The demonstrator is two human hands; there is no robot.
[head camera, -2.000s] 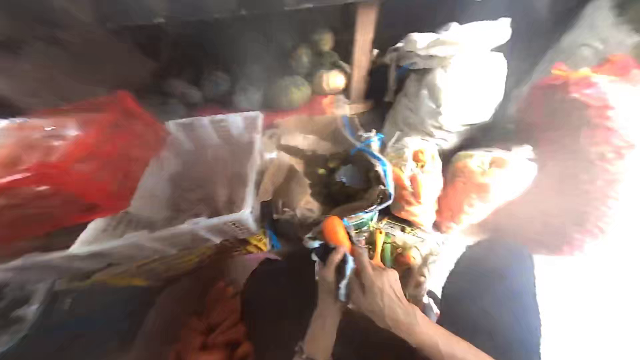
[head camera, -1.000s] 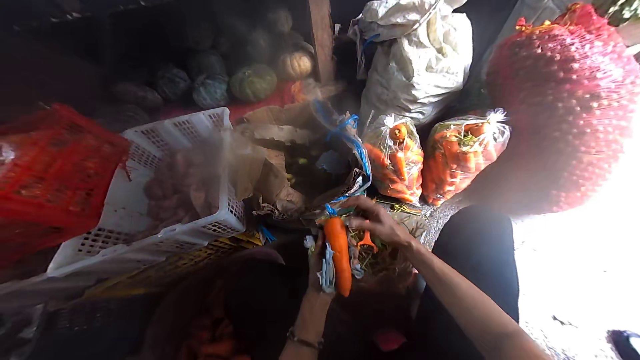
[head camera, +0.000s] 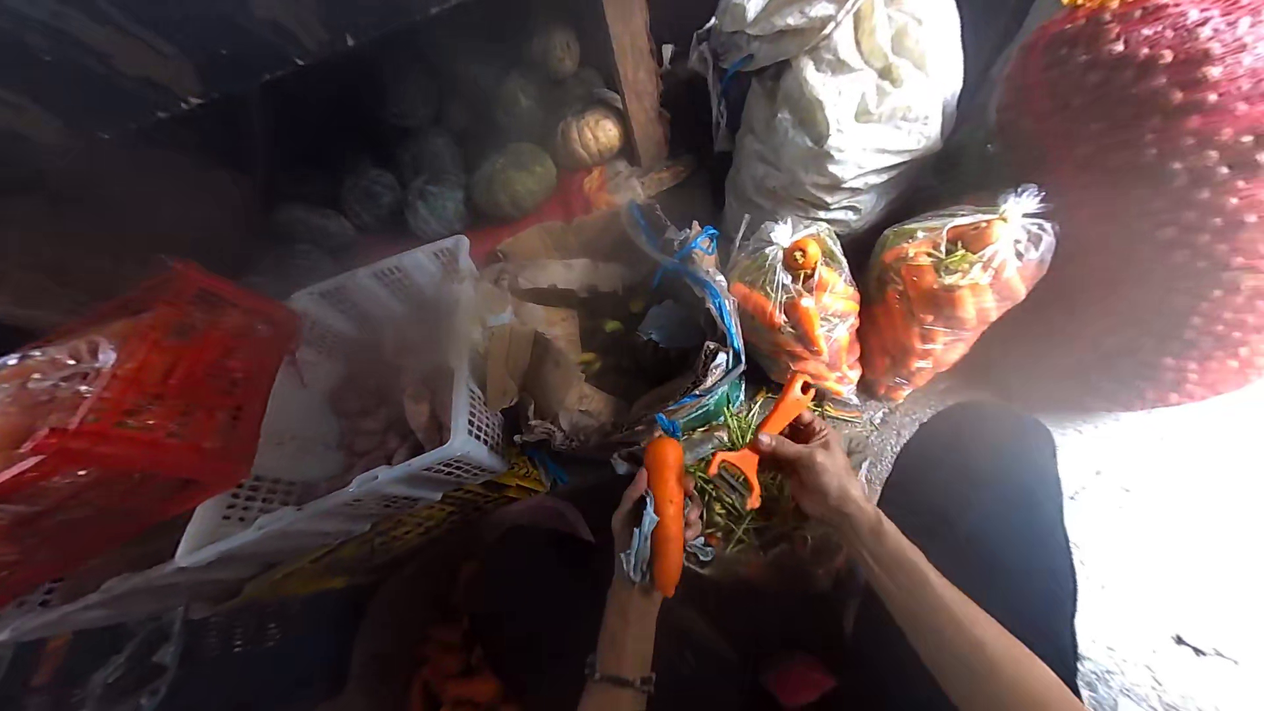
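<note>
An orange carrot (head camera: pixel 667 518) lies upright along the palm of my left hand (head camera: pixel 632 523), with a pale blue cloth or wrap between it and the fingers. To its right, my right hand (head camera: pixel 815 464) holds an orange Y-shaped peeler (head camera: pixel 785 410) by the handle, its blade end low and toward the carrot but apart from it. Green stems and trimmings (head camera: pixel 731 504) lie below the peeler. Beyond the hands stand two clear plastic bags of carrots, one (head camera: pixel 800 306) tied at the top and another (head camera: pixel 943 296) to its right.
At left are a white plastic crate (head camera: pixel 464 425) and a red crate (head camera: pixel 227 365). A cardboard-lined container (head camera: pixel 563 365) with blue twine is ahead. Behind stand a white sack (head camera: pixel 839 118) and pumpkins (head camera: pixel 513 181); a large red mesh sack (head camera: pixel 1145 217) fills the right.
One second ago my right hand was close against the carrot; now it is off to the right with the peeler in plain view. My left hand still holds the carrot.
</note>
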